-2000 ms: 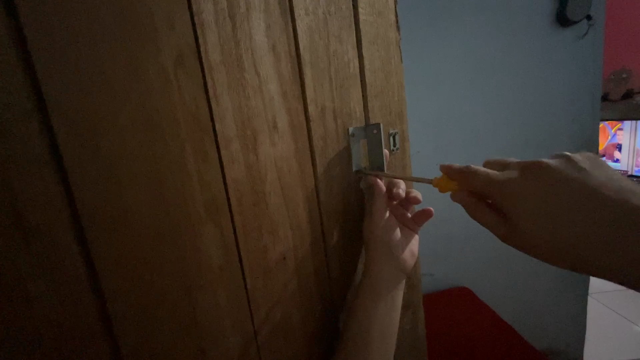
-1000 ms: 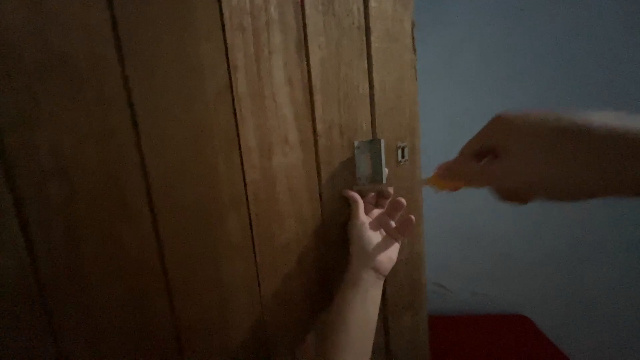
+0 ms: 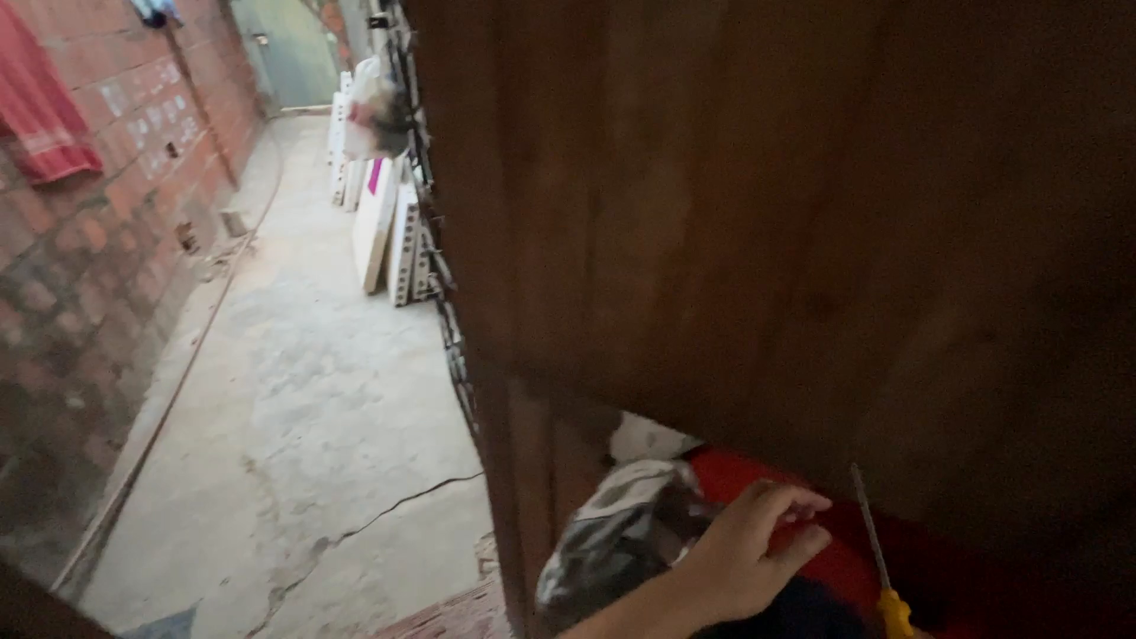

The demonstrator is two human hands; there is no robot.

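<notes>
My left hand (image 3: 754, 550) is low in the head view, fingers apart and slightly curled, with nothing in it. To its right a screwdriver with a yellow handle (image 3: 895, 612) points upward, its thin metal shaft standing in front of the dark wood. The hand on that handle is out of the frame. Behind both, a wooden door (image 3: 710, 222) fills the upper right. The metal lock plate from before is out of view.
Beside the door, a narrow concrete passage (image 3: 355, 390) runs along a brick wall (image 3: 80, 231) with a red towel (image 3: 49, 106). White panels (image 3: 377, 231) lean at its right. A grey-and-white bundle (image 3: 621, 541) and red fabric (image 3: 834, 559) lie near my left hand.
The view has swung strongly from the door's lock side to the passage. My left hand has come away from the metal plate. My right hand has left the frame.
</notes>
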